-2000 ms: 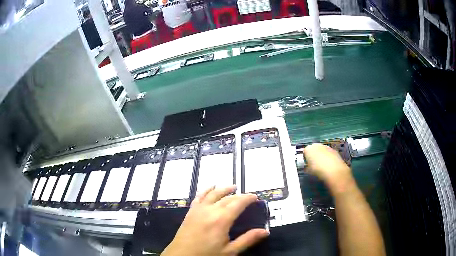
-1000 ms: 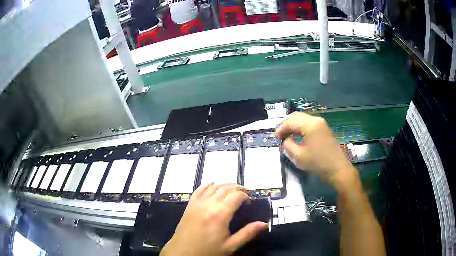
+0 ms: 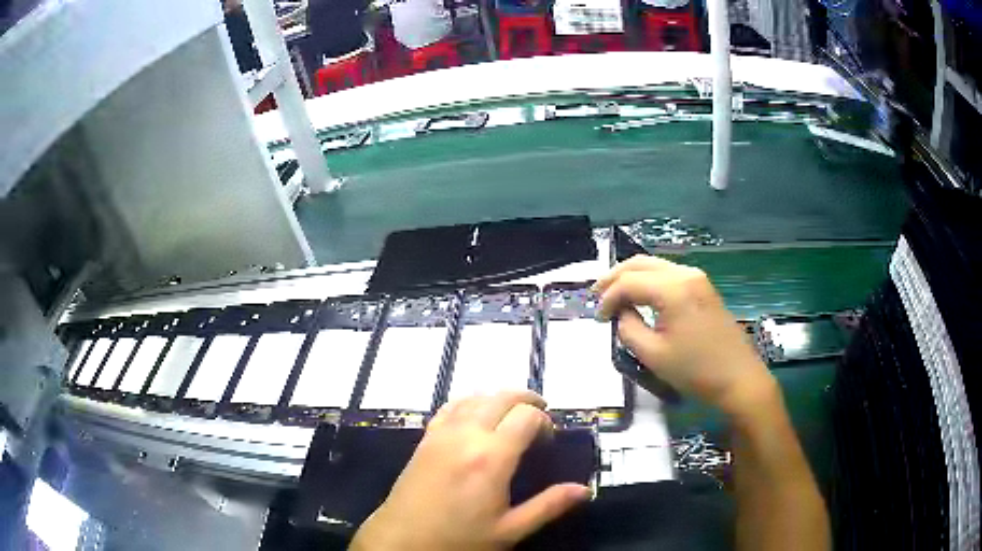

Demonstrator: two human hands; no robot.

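Observation:
Phone middle frames [image 3: 584,361] lie side by side in a row on the white feed track [image 3: 649,436], dark-edged with white-looking centres. My right hand [image 3: 678,328] is at the row's right end, fingers bent around a dark, thin bar-like piece [image 3: 651,379], seemingly a frame seen edge-on; my hand hides its middle. My left hand [image 3: 474,463] rests on the long black block [image 3: 366,468] along the track's near side, thumb and fingers apart, fingertips close to the frames' lower ends. A black pad [image 3: 485,250] lies beyond the track.
Another frame [image 3: 791,337] lies on the green belt [image 3: 808,282] at right. Tangled thin strips [image 3: 700,457] are by the track's end. A ribbed black stack [image 3: 926,431] stands far right, a grey machine panel [image 3: 183,161] at left, a white post [image 3: 720,108] beyond. Red stools and seated people are behind.
My right hand has moved from the belt to the track's right end, now with a dark piece at its fingers. The gap before the rightmost frame has closed. The view has shifted slightly.

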